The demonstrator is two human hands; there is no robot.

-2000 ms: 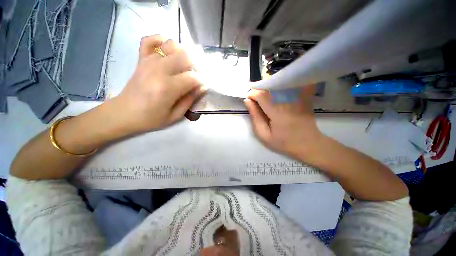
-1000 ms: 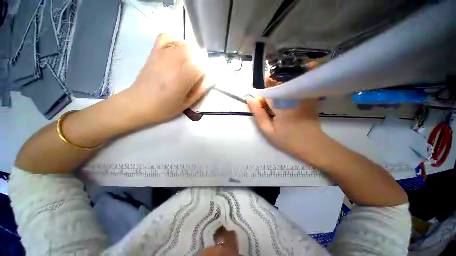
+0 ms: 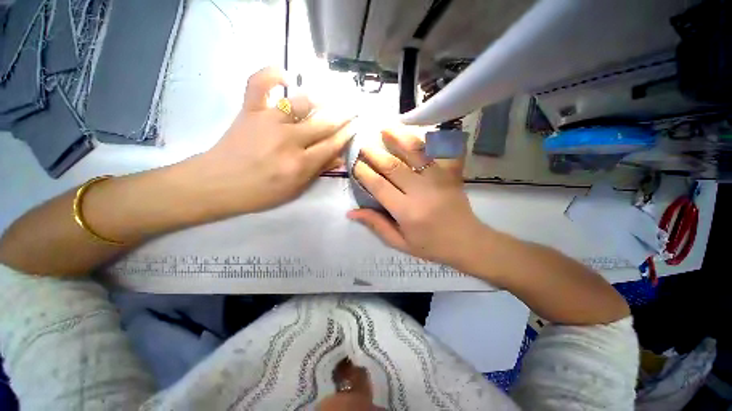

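Note:
A grey fabric piece [image 3: 364,193] lies just in front of the needle area, mostly hidden under my right hand. My right hand [image 3: 421,193] presses on it with spread fingers, the thumb at its near edge. My left hand [image 3: 281,148] is beside it on the left, its fingertips reaching to the fabric's upper left edge in the lamp glare. Whether those fingertips grip the fabric cannot be told. The presser foot [image 3: 371,82] of the sewing machine [image 3: 481,40] is just above the fingertips, partly washed out by glare.
A stack of grey cut pieces [image 3: 132,72] lies at the upper left. A grey-blue block [image 3: 446,144] is right of my right hand, with a grey strip [image 3: 492,127] behind. A blue round object [image 3: 599,139], whitish scrap [image 3: 608,217] and red-handled scissors [image 3: 681,230] lie right. A ruler [image 3: 241,266] runs along the front edge.
My right hand has moved left and turned palm down onto the grey piece, which now shows in front of the needle. My left fingertips have shifted right. The grey-blue block is now more exposed.

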